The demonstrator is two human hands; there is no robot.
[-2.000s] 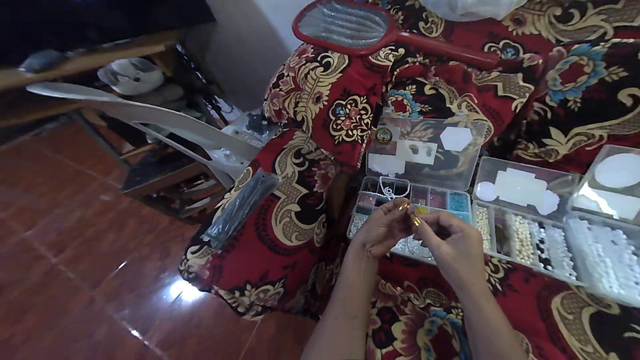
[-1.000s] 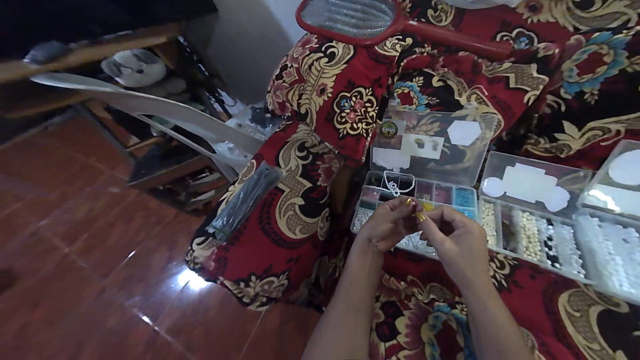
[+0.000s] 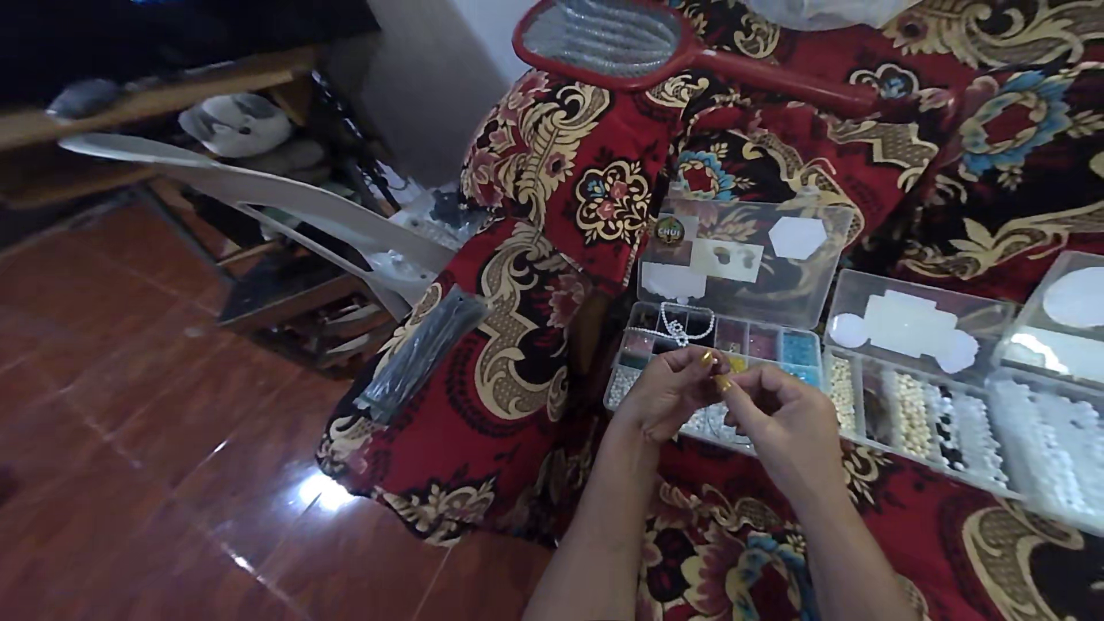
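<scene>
My left hand (image 3: 668, 392) and my right hand (image 3: 780, 423) meet fingertip to fingertip above a clear compartment box of beads (image 3: 614, 388). Thumb and index finger are pinched together on each hand, around something too small to make out. Gold polish shows on the nails. A string of small white beads (image 3: 679, 328) lies looped across the box's back compartments, just beyond my left hand. Pink, turquoise, yellow and white beads fill other compartments, partly hidden by my hands. The box's clear lid (image 3: 742, 297) stands open behind, with pieces of paper on it.
At the right are a second bead box (image 3: 918, 453) and a third (image 3: 1048, 448), both open. A plastic packet (image 3: 423, 358) lies on the patterned sofa cover at the left. A red racket (image 3: 690, 47) rests at the back. A pale plastic chair (image 3: 319, 203) stands by a shelf.
</scene>
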